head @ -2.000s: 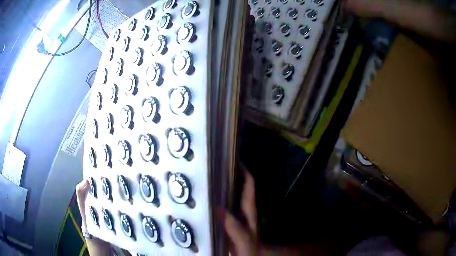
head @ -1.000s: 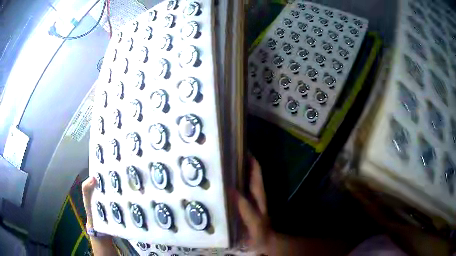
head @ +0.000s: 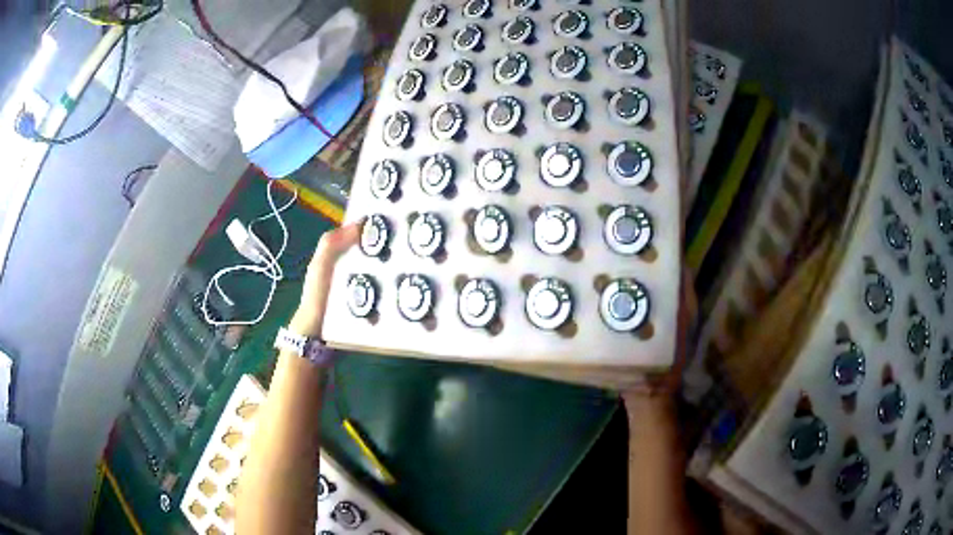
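A stack of white insert trays with rows of small round silver-rimmed speakers is held up at the centre. My left hand grips its left edge, with a band on the wrist. My right hand is at the stack's lower right corner, its fingers mostly hidden by the stack. Below, another white tray lies partly behind my left forearm; it has empty cut-outs at the left and a few speakers at the right.
More filled trays stand tilted at the right. A yellow pen-like thing lies on the green mat. A white cable loops at the back left, near a clear blister tray and a white-and-blue object.
The held stack has swung from the left toward the centre over the green mat, and its top now faces me more. The view has shifted, showing the cable, blister tray and lower tray.
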